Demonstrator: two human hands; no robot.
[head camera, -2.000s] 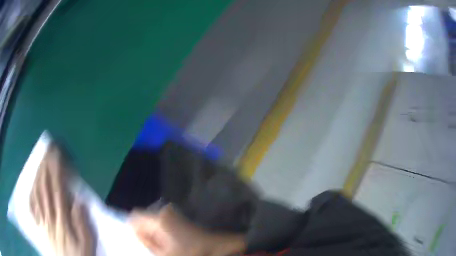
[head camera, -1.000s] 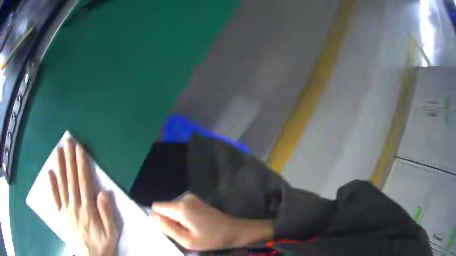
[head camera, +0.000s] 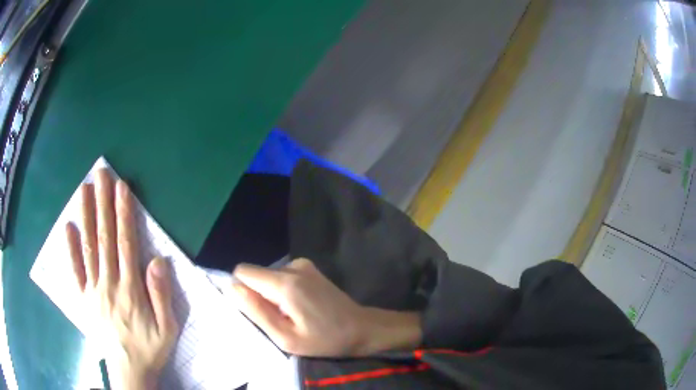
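Note:
White paper (head camera: 206, 343) with a faint printed grid lies slanted on the green bench surface (head camera: 175, 99) at the lower left. My left hand (head camera: 126, 282) lies flat on it, fingers spread and pointing to the far corner. My right hand (head camera: 301, 308) is closed around a slim pale object (head camera: 217, 279) at the paper's right edge. Its front end shows ahead of my fingers and a small part behind the hand; the rest is hidden, and I cannot tell surely what it is.
A dark rail with shiny round spots (head camera: 21, 114) curves along the left. A black surface (head camera: 248, 221) and a blue piece (head camera: 278, 155) lie beside my dark sleeve. Beyond the bench edge are a grey floor with yellow lines (head camera: 481, 114) and pale cabinets (head camera: 633, 266).
The view has steadied and shifted, so the paper and both hands sit higher in the picture. The printed grid now shows. The hands keep about the same places on the paper.

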